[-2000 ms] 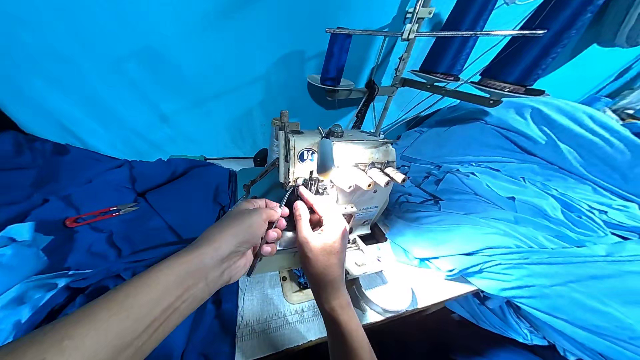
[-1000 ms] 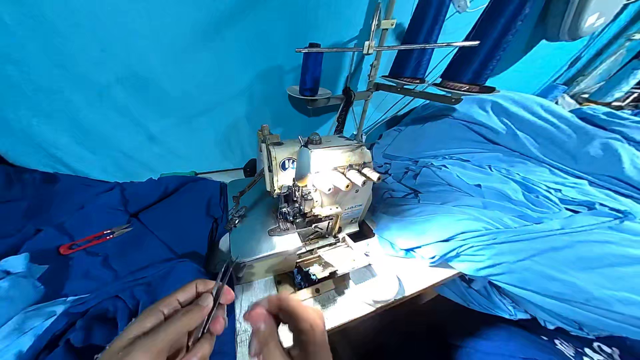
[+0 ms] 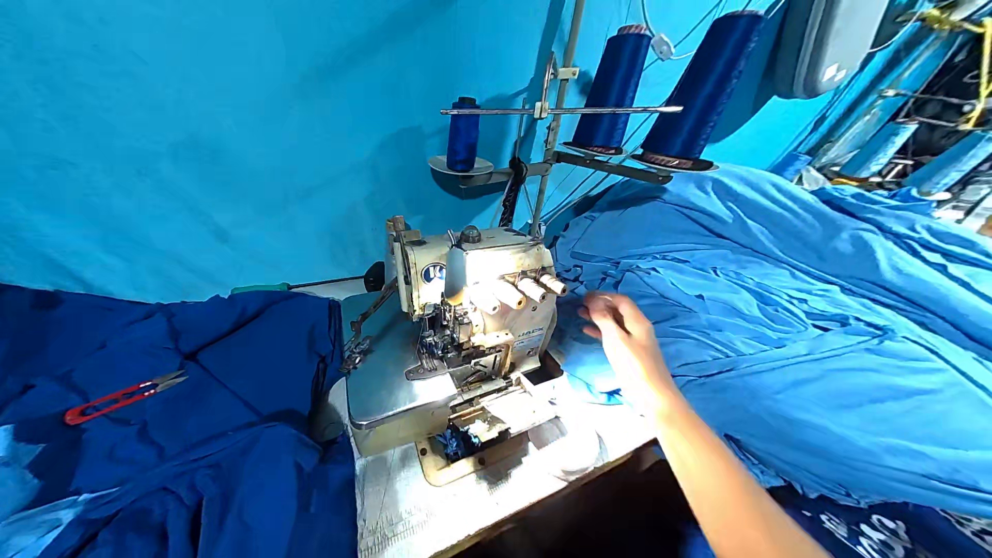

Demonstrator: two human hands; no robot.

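Note:
A Jack overlock sewing machine (image 3: 496,294) stands on the table with its front cover down and its looper area exposed. My right hand (image 3: 624,333) is just right of the machine, beside the light blue fabric (image 3: 775,310), its fingers curled; whether they hold anything cannot be told. My left hand is out of view. Red-handled thread snips (image 3: 124,399) lie on the dark blue fabric (image 3: 240,349) at the left. Behind the machine rises a thread stand (image 3: 546,163) with a small blue spool (image 3: 463,136) and blue thread cones (image 3: 616,89).
A green-handled screwdriver (image 3: 287,287) lies behind the machine, its shaft reaching toward a black knob. The table's front edge (image 3: 542,500) runs below the machine. Blue sheeting (image 3: 194,139) hangs behind. A grey case (image 3: 829,46) is at the upper right.
Both hands were at the needle area, then drew back toward me, the left holding tweezers. Now my right hand has moved to the machine's right side, and my left hand has left the view.

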